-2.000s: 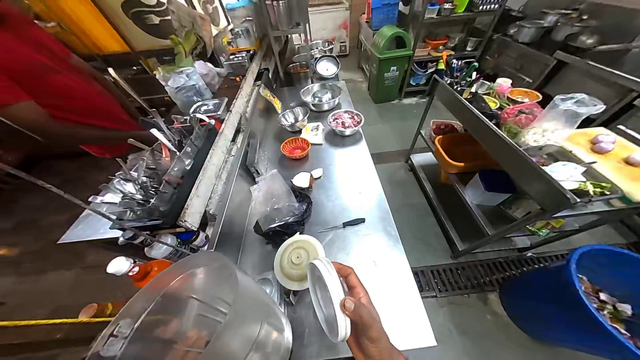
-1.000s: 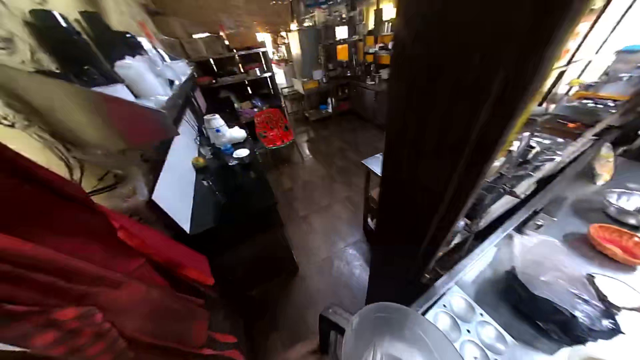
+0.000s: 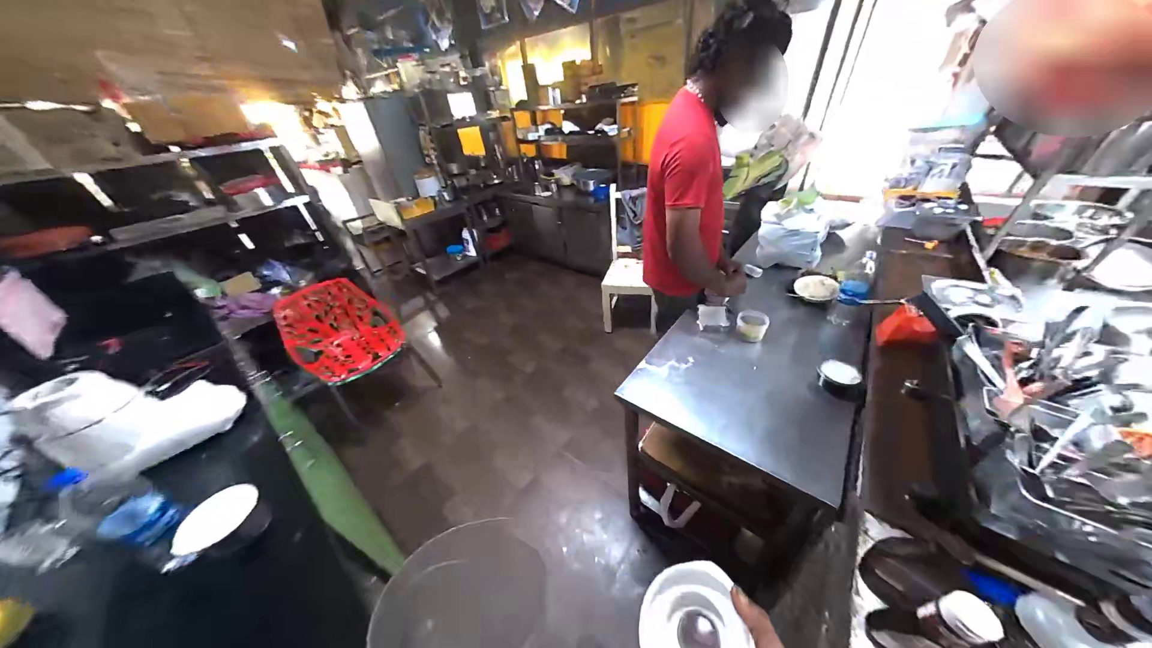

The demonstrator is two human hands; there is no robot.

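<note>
At the bottom edge, right of centre, my right hand [image 3: 758, 621] grips a round white plastic lid [image 3: 691, 605] by its right side; only some fingers show. Left of it, a large clear plastic container [image 3: 468, 585] is partly cut off by the lower frame edge, and what holds it is hidden. My left hand is out of sight. Lid and container are apart, both low over the dark floor.
A person in a red shirt [image 3: 688, 180] stands at a steel table [image 3: 747, 396] bearing tubs and a bag. A red chair [image 3: 339, 330] stands left, beyond a black counter [image 3: 207, 585]. A utensil rack [image 3: 1071, 450] lines the right.
The view has swung widely from a long steel worktable to another part of the kitchen. The white lid, in my right hand two seconds ago, is still held there.
</note>
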